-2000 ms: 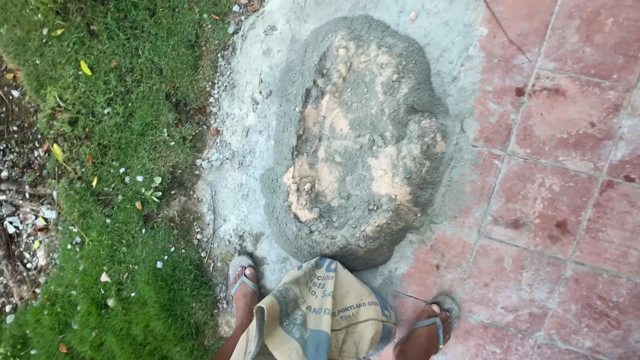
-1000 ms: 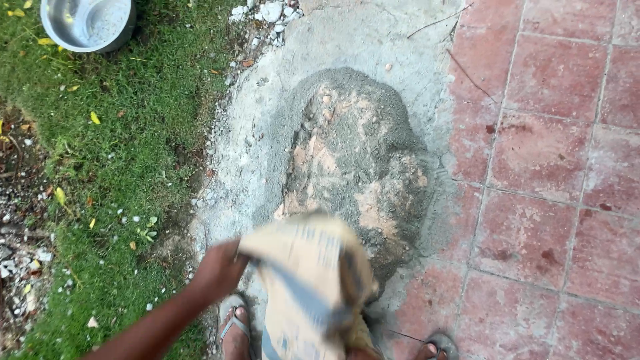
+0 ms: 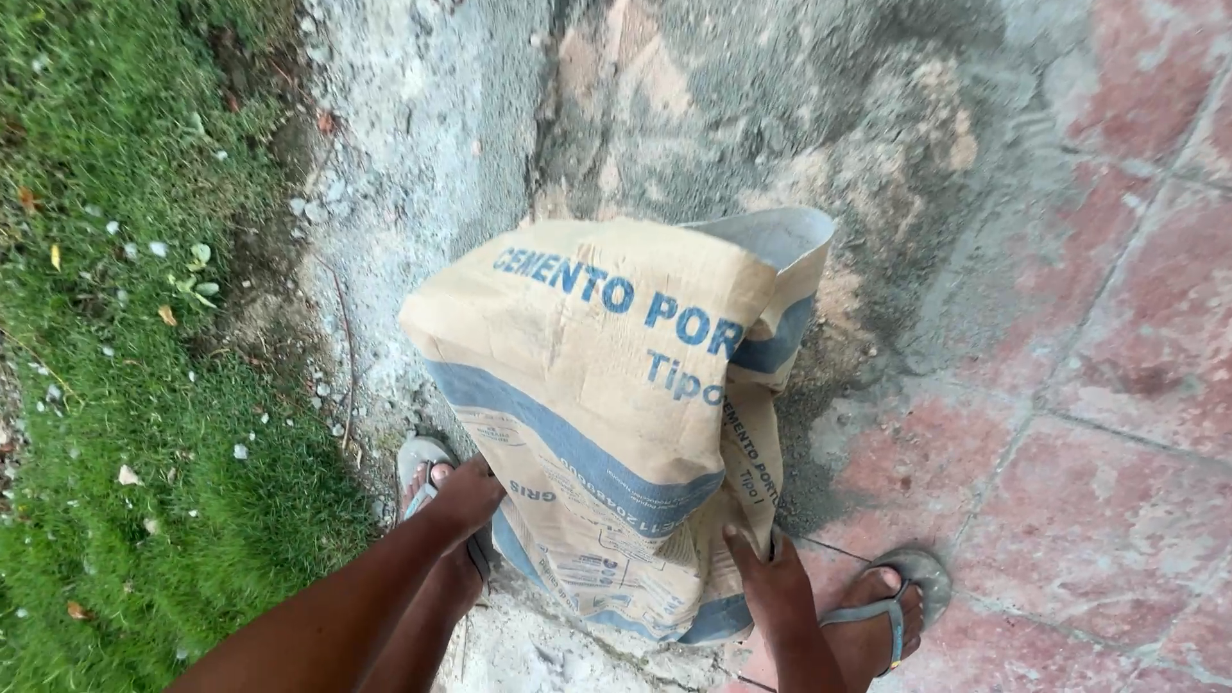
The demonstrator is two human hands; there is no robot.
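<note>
A tan and blue paper cement bag (image 3: pixel 597 327), printed with large blue lettering, is held up in the middle of the head view. My left hand (image 3: pixel 470 496) grips its left edge, with the fingertips hidden behind the paper. On the lower right side my right hand (image 3: pixel 770 568) pinches the paper between thumb and fingers. The bag's open mouth (image 3: pixel 784 236) faces up and to the right and shows a grey inside. Behind the bag lies a mound of dry grey powder and tan material (image 3: pixel 866 144), partly hidden by it.
My sandalled feet stand on both sides of the bag, the left sandal (image 3: pixel 423 457) at the edge of the rough concrete (image 3: pixel 404 144), the right sandal (image 3: pixel 929 582) on red floor tiles (image 3: pixel 1078 510). Grass (image 3: pixel 115 404) with small stones runs along the left.
The bag, low at the bottom of the view two seconds ago, is raised and spread out. Both hands now show on it. The view has moved closer to it.
</note>
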